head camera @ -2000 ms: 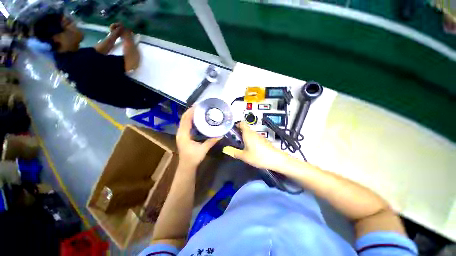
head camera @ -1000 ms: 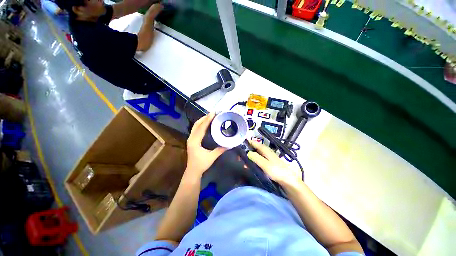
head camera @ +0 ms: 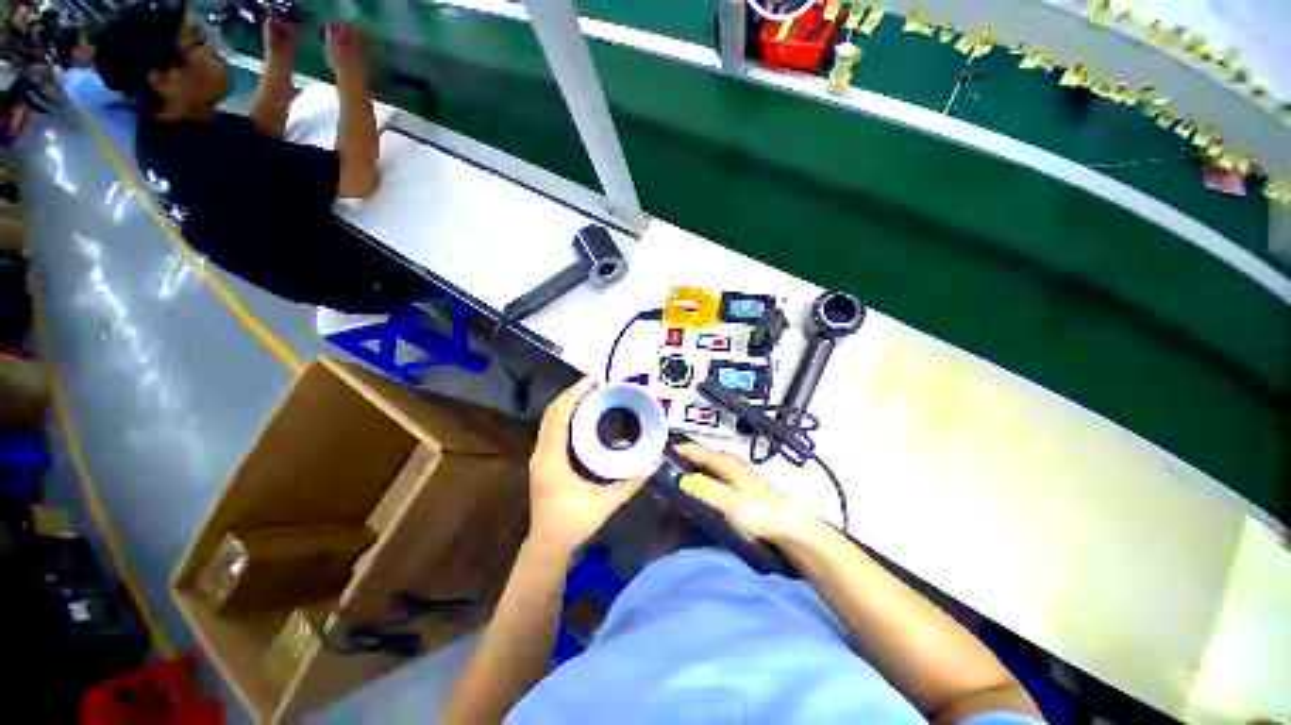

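A hair dryer (head camera: 619,432) is held in front of my body, its pale ring end with a dark centre facing up to the camera. My left hand (head camera: 564,482) is wrapped round the dryer head. My right hand (head camera: 729,489) grips the handle, with a yellow cover on a fingertip. The white test panel (head camera: 707,363) lies on the bench just beyond, with two digital meters (head camera: 745,307), a yellow-orange block (head camera: 692,307), red switches and a round knob (head camera: 675,371). A black cord runs across the panel's near right part.
One dark dryer (head camera: 810,371) lies right of the panel, another (head camera: 571,272) to its left on the bench (head camera: 991,482). An open carton (head camera: 319,489) stands on the floor at left. A seated person (head camera: 248,184) works farther left. A green conveyor (head camera: 906,213) runs behind; a white post rises at the bench edge.
The held dryer sits slightly lower and nearer my body, its pale end still facing up. Both hands keep their hold. The view has shifted, and the other person's hands are raised.
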